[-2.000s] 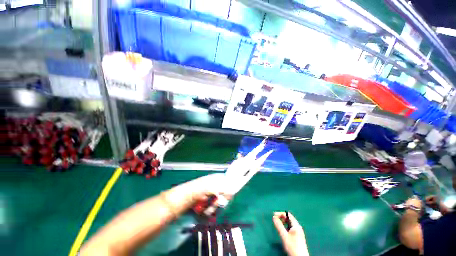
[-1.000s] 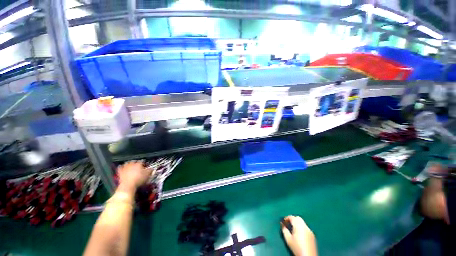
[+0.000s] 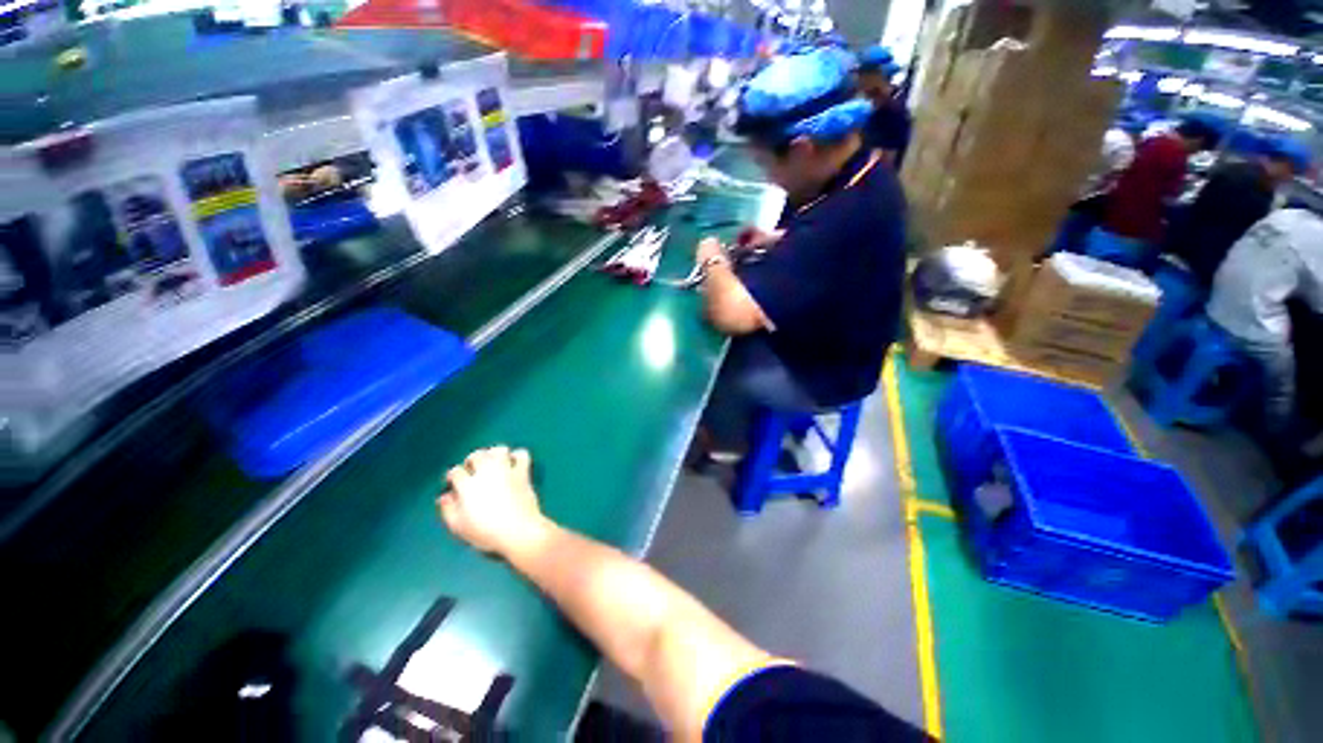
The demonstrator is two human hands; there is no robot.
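Observation:
My right hand (image 3: 491, 501) is over the green bench mat, fingers bent and pointing away, forearm coming in from the lower right. Whether it holds something small is hidden under the fingers. My left hand is out of the picture. The taped template (image 3: 447, 674), pale strips crossed by black tape, lies at the bottom edge, partly cut off, nearer to me than my right hand. A dark, blurred heap (image 3: 240, 700), seemingly the small black parts, lies left of it.
A blue tray (image 3: 341, 389) lies left beyond my hand. Instruction sheets (image 3: 443, 150) hang from the shelf. A person (image 3: 820, 254) sits farther along the bench, near wire harnesses (image 3: 636, 257). Blue crates (image 3: 1088, 501) stand on the floor at right, beyond the bench edge.
The view has swung right, bringing the seated person and floor crates into sight. My left hand, which was at the harness pile, has left the picture. My right hand's dark item no longer shows.

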